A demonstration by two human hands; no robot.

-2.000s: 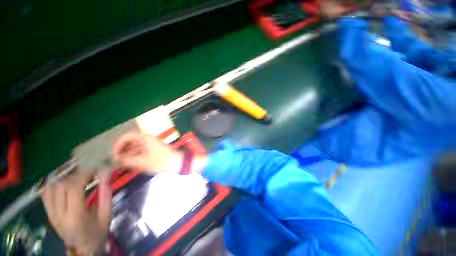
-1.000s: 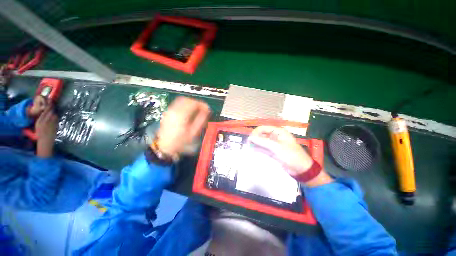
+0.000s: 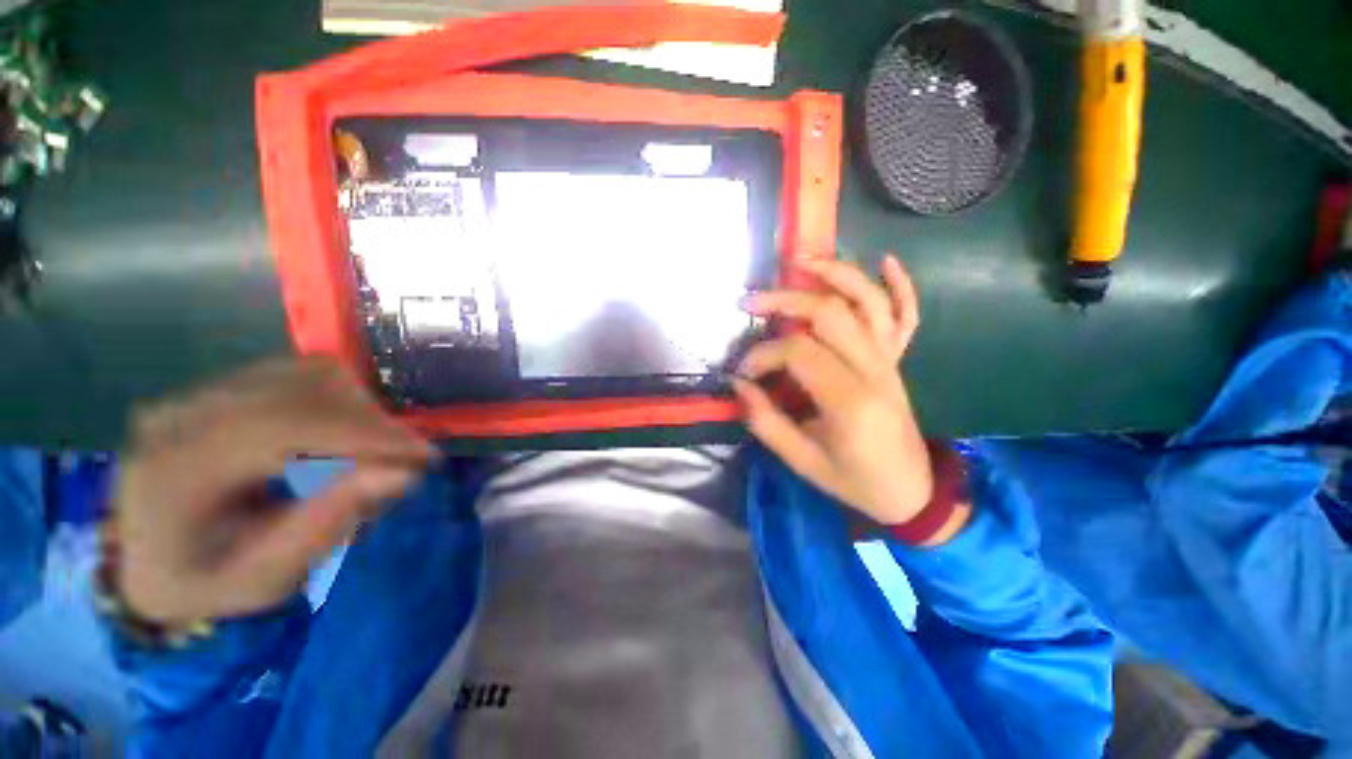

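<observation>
An open-backed tablet (image 3: 430,363) lies in a red fixture (image 3: 304,252) in front of me. Its big battery (image 3: 623,274) glares white on the right side, and its circuit board (image 3: 415,252) is on the left. My right hand (image 3: 845,386) is at the fixture's right lower corner, fingers spread, fingertips over the tablet's right edge; I see nothing held in it. My left hand (image 3: 252,482) is blurred at the fixture's lower left corner, fingers bent together; whether it holds something small cannot be told.
A round black mesh-like dish (image 3: 949,119) and a yellow electric screwdriver (image 3: 1108,156) lie to the right. A pale sheet (image 3: 712,60) is behind the fixture. Small shiny parts (image 3: 45,111) are heaped at the far left. A person's blue sleeve (image 3: 1260,386) is at the right.
The view has turned down onto the tablet. My left hand has moved from above the bench left of the fixture to its lower left corner. My right hand has moved from over the battery to the right edge.
</observation>
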